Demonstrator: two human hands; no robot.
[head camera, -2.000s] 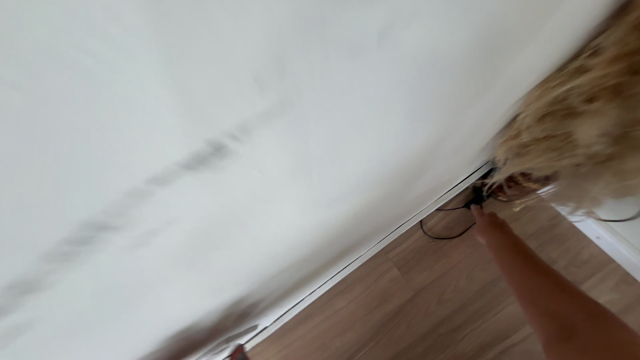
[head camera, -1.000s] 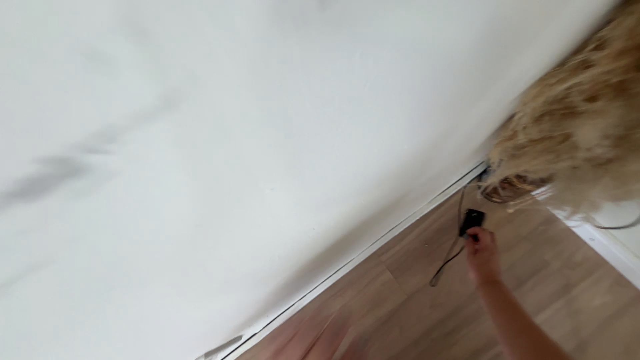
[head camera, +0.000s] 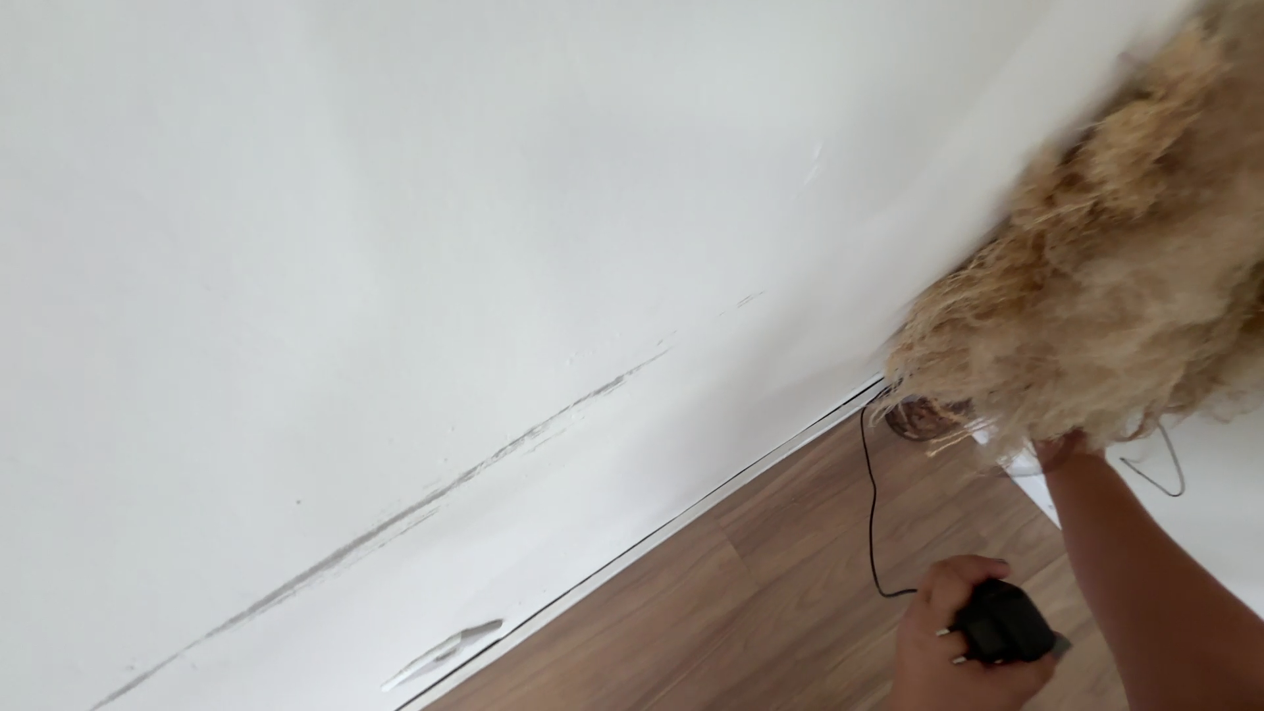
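My left hand (head camera: 933, 632), at the lower right, grips a black power adapter (head camera: 1005, 622) with its two metal pins facing left. A thin black cable (head camera: 871, 494) runs from beside this hand up along the floor to the wall's base near the dried plumes. My right hand (head camera: 1071, 449) reaches up to the fluffy beige dried pampas grass (head camera: 1116, 257); the plumes cover most of it, so its fingers and anything in them are hidden.
A white wall (head camera: 395, 247) with a long grey scuff fills the left, its baseboard (head camera: 671, 528) meeting the wood-look floor (head camera: 691, 612). A brown round object (head camera: 923, 419) sits partly under the plumes. A thin looped wire (head camera: 1177, 469) hangs at the right.
My right hand has let go of the black adapter and moved up to the plumes. My left hand has come in from the lower left and now holds the adapter.
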